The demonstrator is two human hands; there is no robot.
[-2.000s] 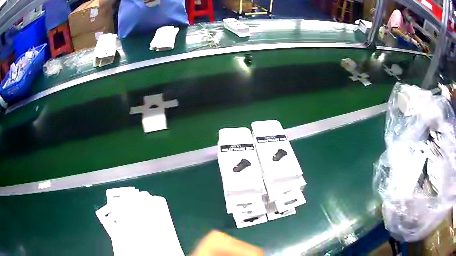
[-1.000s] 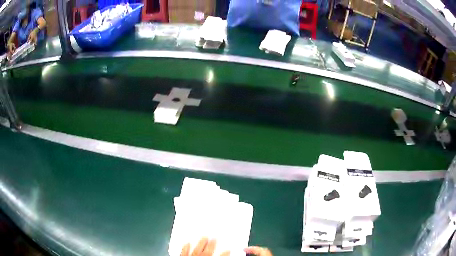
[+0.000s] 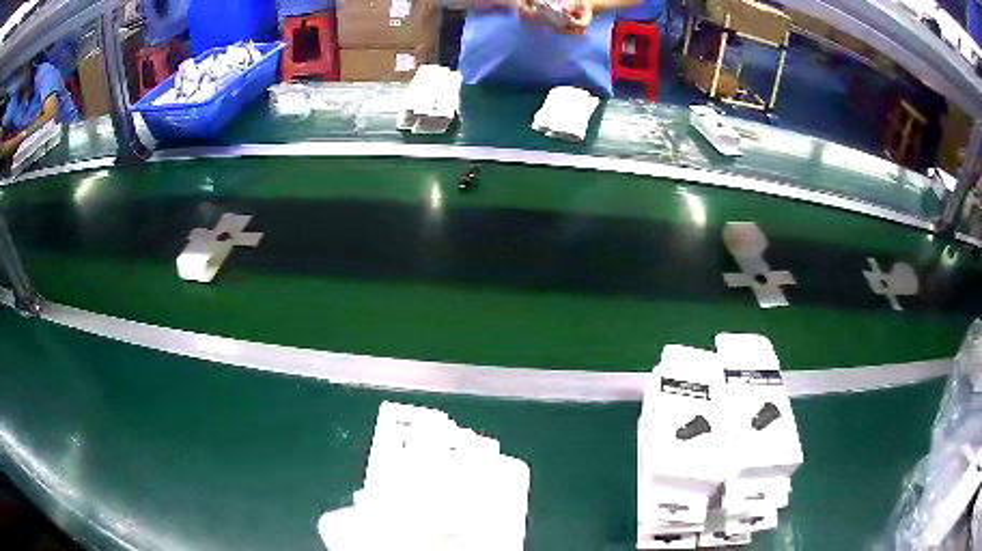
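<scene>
Neither of my hands is in the picture. A loose, fanned pile of plain white carton blanks point(image 3: 447, 484) lies on the green side table point(image 3: 215, 441) at the bottom centre, cut off by the lower edge. One blank sticks out to its lower left. To its right stand two columns of stacked white printed retail boxes point(image 3: 719, 441), side by side, each top box with a black label bar and a small black product picture. Their far ends reach over the metal edge strip point(image 3: 495, 379).
White cross-shaped inserts point(image 3: 221, 245) lie on the green conveyor belt point(image 3: 485, 323) at left and right, with a small black object point(image 3: 468, 178) near its far side. A clear poly bag point(image 3: 948, 474) is at the right edge. Beyond are a blue crate point(image 3: 210, 92) and people in blue.
My fingers, seen at the pile one second ago, have left the picture. The left cross-shaped insert, the right ones and the black object have moved left. One blank now juts out lower left.
</scene>
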